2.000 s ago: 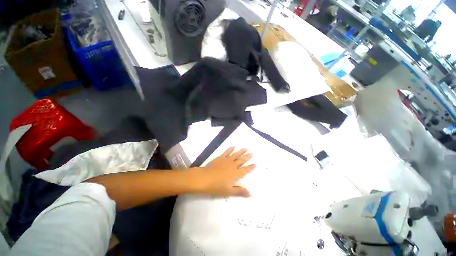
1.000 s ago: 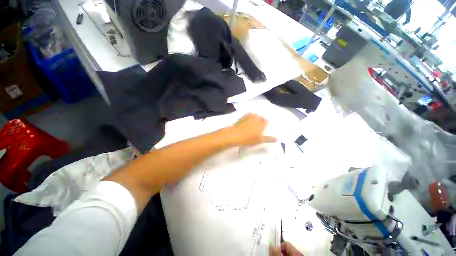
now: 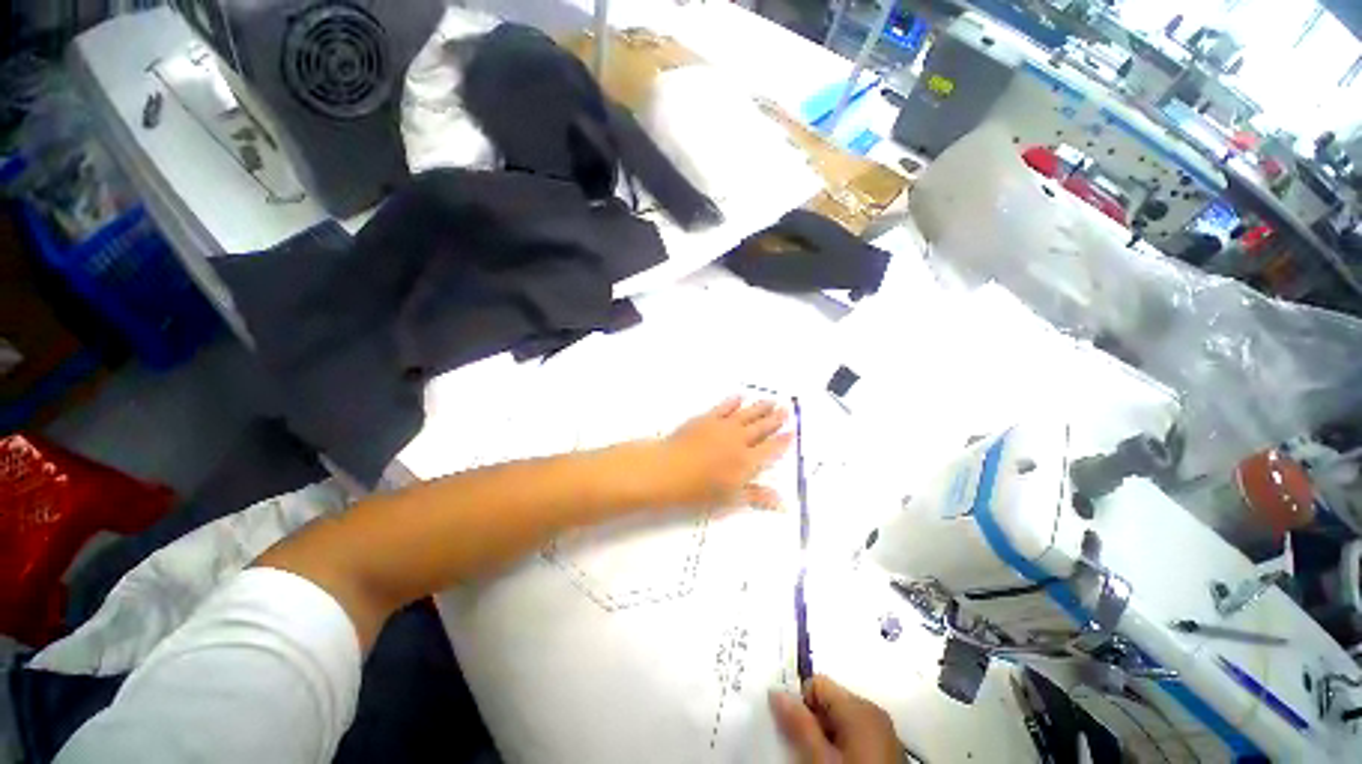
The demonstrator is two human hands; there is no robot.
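A large white paper pattern with thin drawn lines and small writing lies on the table in front of me. A narrow dark strip runs along its right edge. My left hand lies flat on the paper with its fingers apart, just left of the strip's far end. My right hand is at the bottom edge, partly cut off, its fingers closed on the near end of the strip. The white sewing machine head with a blue stripe stands right of the paper.
Dark cloth pieces are heaped at the upper left, by a grey machine. A small dark swatch lies beyond the strip. A clear plastic bag is behind the white machine. A red stool stands at left.
The view has shifted right. My left hand was spread, then closed, and now lies flat and open. My right hand has come in at the bottom, and the dark strip lies along the paper's edge.
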